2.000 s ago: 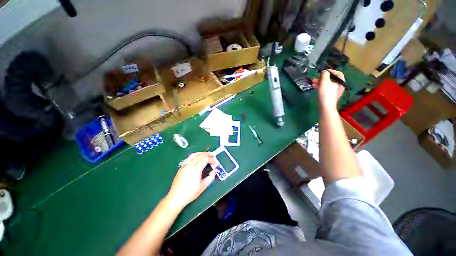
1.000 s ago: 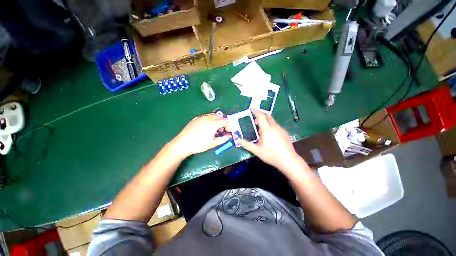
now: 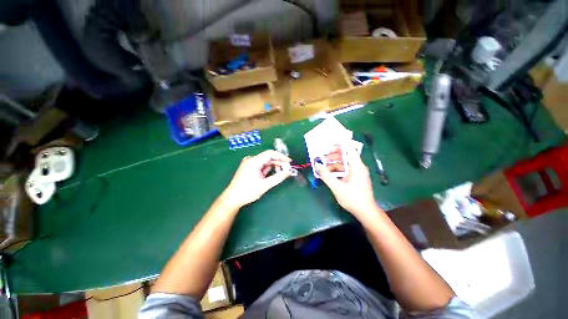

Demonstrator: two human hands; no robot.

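Observation:
My right hand (image 3: 349,184) holds a white housing frame (image 3: 338,163), with the fingers around its edge. My left hand (image 3: 257,177) pinches a small whitish part (image 3: 293,171) at its fingertips; its exact shape is unclear. Thin red lead wires (image 3: 302,166) run from this part to the housing. A small blue piece (image 3: 314,183) shows below the housing. White sheets (image 3: 326,135) lie on the green bench just behind the housing. A clear-whitish oval object (image 3: 281,147) lies behind my left fingertips, partly hidden.
Cardboard parts boxes (image 3: 311,93) stand along the back, with a blue parts bin (image 3: 190,119) and a blue-and-white component sheet (image 3: 245,139) at left. A dark pen-like tool (image 3: 377,161) and a grey-white cylinder tool (image 3: 436,121) are at right. A white device (image 3: 53,168) sits far left.
My right hand came from the dark tool at far right to the housing. The housing is now lifted and turned. My left hand has drawn apart from it, with red wires between. The view has shifted.

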